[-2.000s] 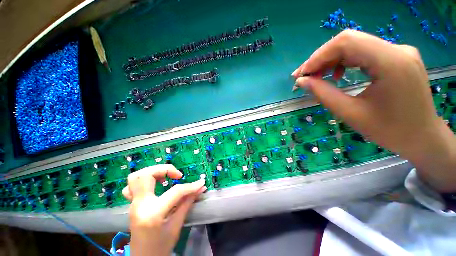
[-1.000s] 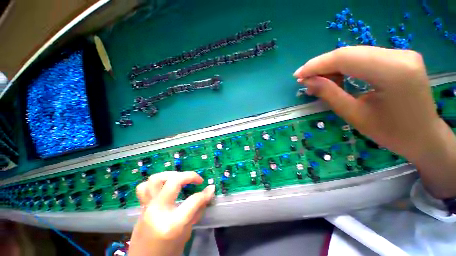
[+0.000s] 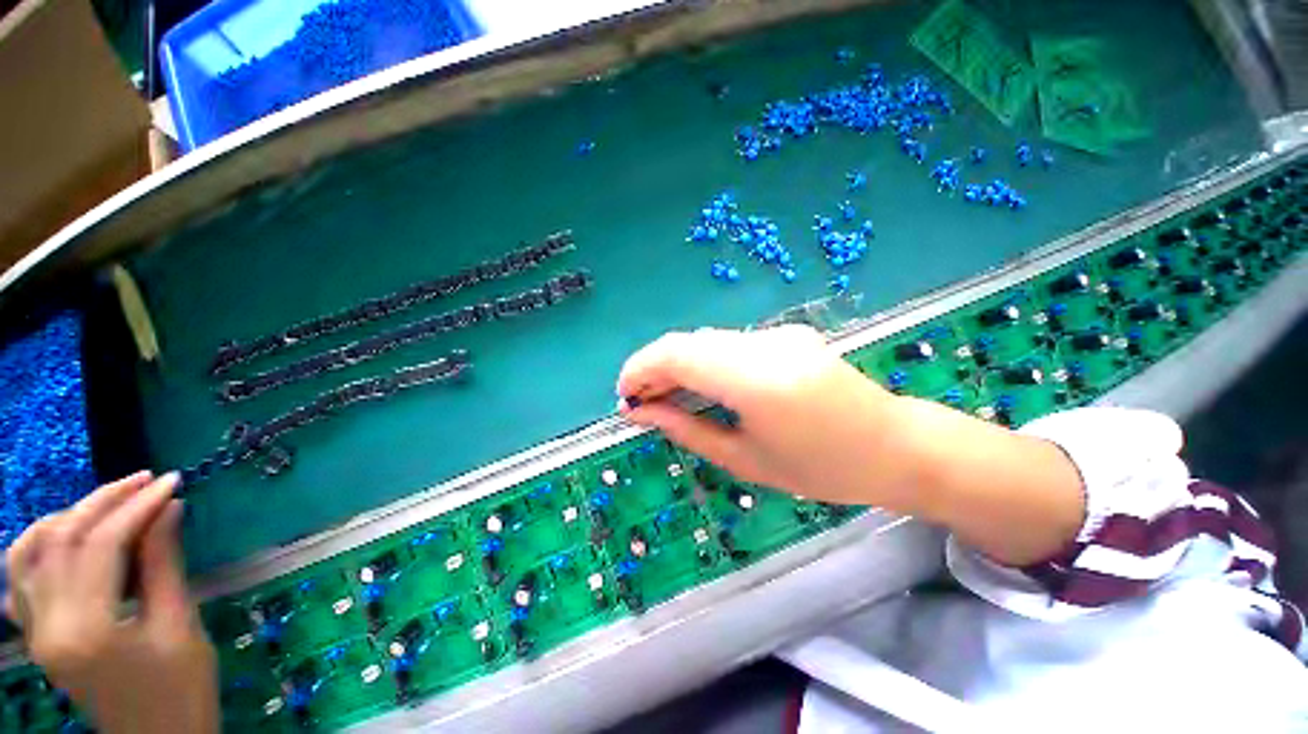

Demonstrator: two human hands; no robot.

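My right hand is over the board rail, thumb and forefinger pinched on a small dark component. My left hand is at the left edge, partly cut off, fingertips at the loose black components at the left end of the rows; whether it holds one cannot be told. Black components lie in three rows on the green mat. The green circuit board panel runs along the near edge, dotted with parts; my right hand and forearm cover part of it.
Small blue components lie in piles on the mat. Flat green pieces are at far right. A black tray of tiny blue parts is cut off at left, beside a tan pointed stick. A blue bin and cardboard box stand beyond the rim.
The view has turned right, bringing the blue bin and green pieces into sight. My left hand has left the boards for the loose black components. My right hand is still pinched, now nearer the rows.
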